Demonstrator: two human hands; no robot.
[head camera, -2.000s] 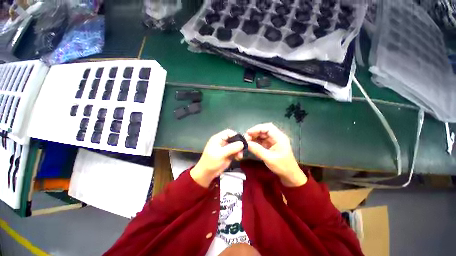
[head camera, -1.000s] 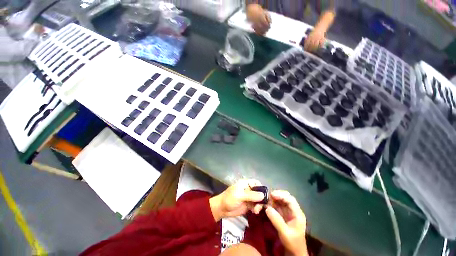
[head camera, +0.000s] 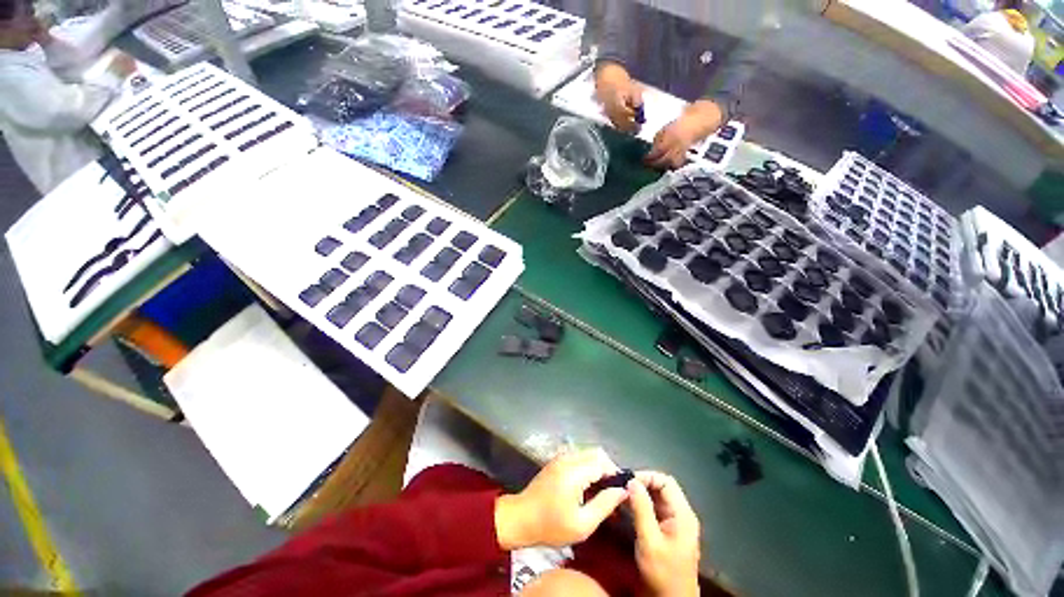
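My left hand (head camera: 562, 504) grips a small black housing (head camera: 611, 479) at the bench's front edge. My right hand (head camera: 665, 534) touches the housing's right side with its fingertips; whether it holds a tiny part cannot be told. Several loose black housings (head camera: 532, 334) lie on the green mat ahead and left of my hands. A pile of tiny black inserts (head camera: 740, 459) lies to the right. The white foam tray (head camera: 391, 275) at the left holds rows of black housings, with bare foam at its left part.
A clear blister tray of housings (head camera: 747, 271) lies on a dark tray stack beyond the bench strip. Empty blister trays (head camera: 1006, 420) stand at right. A clear plastic cup (head camera: 576, 154) and plastic bags (head camera: 397, 105) lie at the back. Another person's hands (head camera: 677, 123) work across the bench.
The view has turned and tilted up, showing more of the far bench and other people. My hands stay together on the black housing, now seen more edge-on.
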